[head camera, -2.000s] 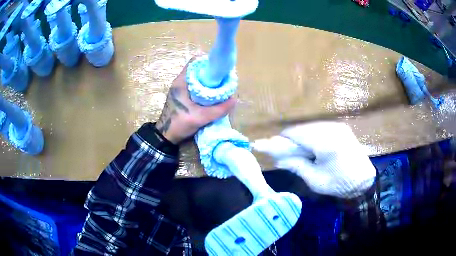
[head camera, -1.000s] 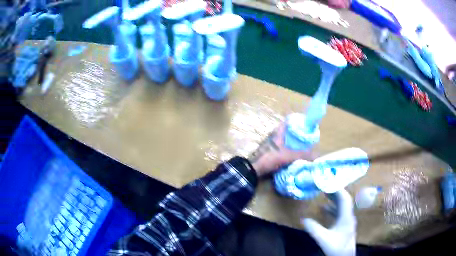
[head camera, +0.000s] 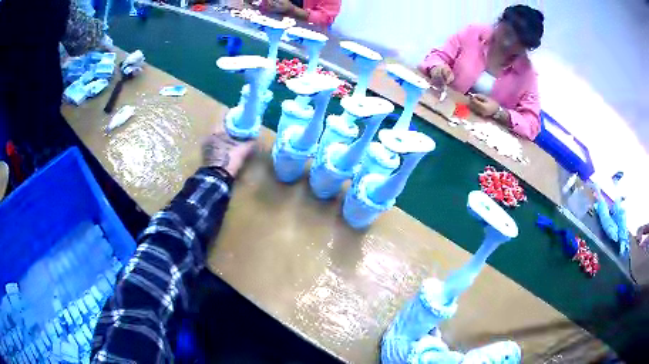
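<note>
My left hand (head camera: 226, 152), bare with a plaid sleeve, is closed around the ruffled cuff of a joined leg assembly (head camera: 245, 117), at the left end of a cluster. The cluster of pale-blue leg assemblies (head camera: 290, 158) stands upright on the brown table (head camera: 263, 227), soles up. Another leg assembly (head camera: 466, 274) stands at the lower right. Beside it a further leg assembly (head camera: 427, 348) leans or lies low, its foot pointing right, cut off by the bottom edge. My right hand is not in view.
A blue tote (head camera: 57, 186) of pale-blue parts is at lower left. Loose cuffs (head camera: 89, 75), a dark-handled tool (head camera: 116, 92) and a small white bottle (head camera: 121, 117) lie at the far left. The green belt (head camera: 455, 220) carries red-and-white heaps (head camera: 502, 186). A person in pink (head camera: 491, 67) works opposite.
The view has swung left. My left hand has moved from the lower-right leg assemblies to the left end of the cluster and holds an assembly there. My gloved right hand has left the picture.
</note>
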